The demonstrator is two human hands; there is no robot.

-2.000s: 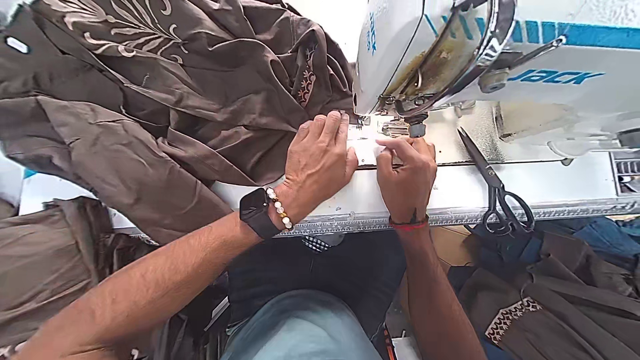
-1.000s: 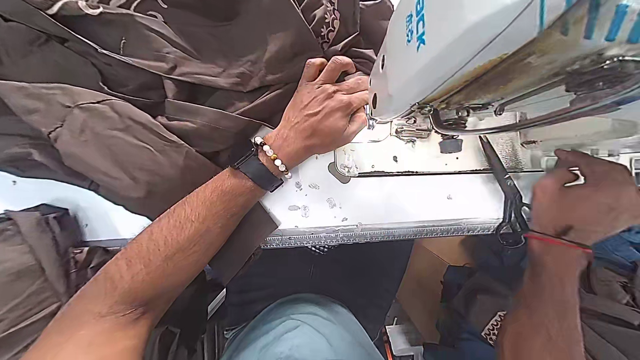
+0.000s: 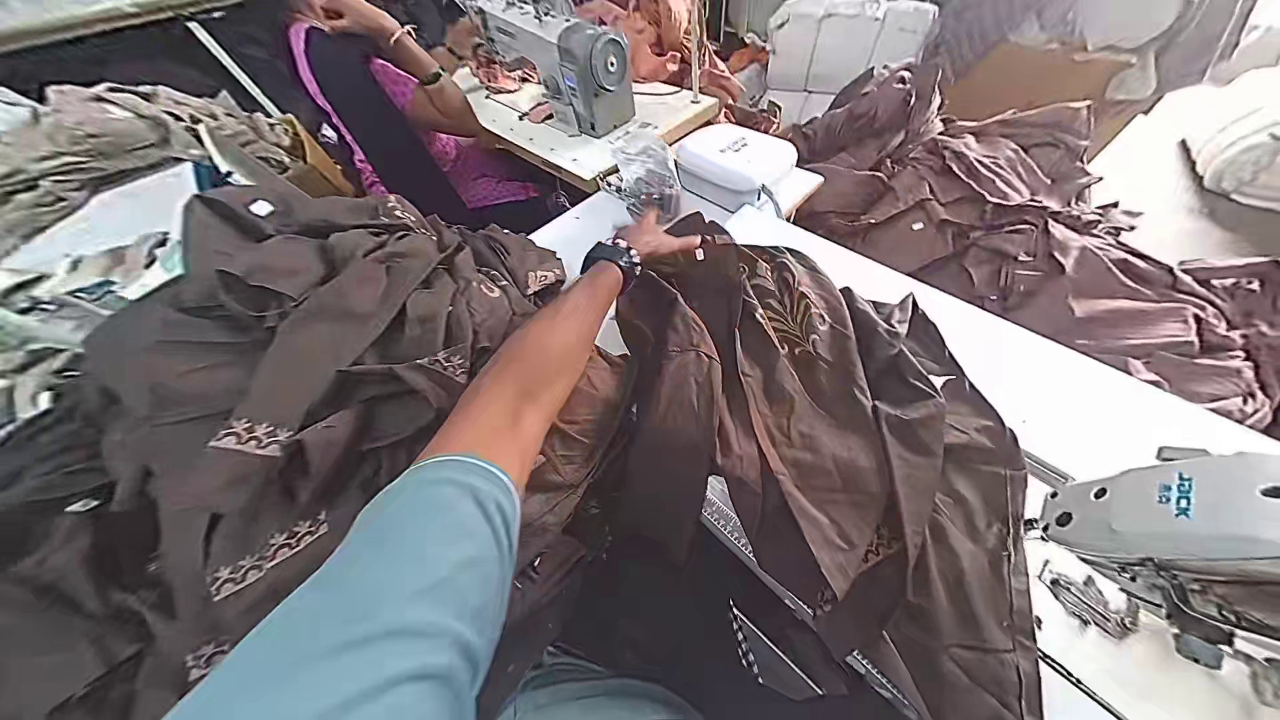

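Note:
My left hand (image 3: 655, 240) reaches far out over the white table, at the top end of a brown embroidered garment (image 3: 790, 400). Its thumb and fingers are at the cloth near a small white tag; whether they grip it cannot be told. The garment hangs over the table's near edge toward my lap. Left of my arm lies a heap of similar brown garments (image 3: 300, 400) with pale embroidered trim. A Jack sewing machine (image 3: 1170, 510) stands at the right. My right hand is out of view.
A clear plastic bag (image 3: 645, 170) and a white sewing machine control box (image 3: 737, 160) are beyond my hand. Another person (image 3: 430, 120) sits at a second sewing machine (image 3: 575, 70) at the back. More brown cloth (image 3: 1040, 250) is piled past the table's far edge.
My left hand has left the needle area and reached out to the far left part of the table. My right hand moved right, then out of view. The view has swung left and up.

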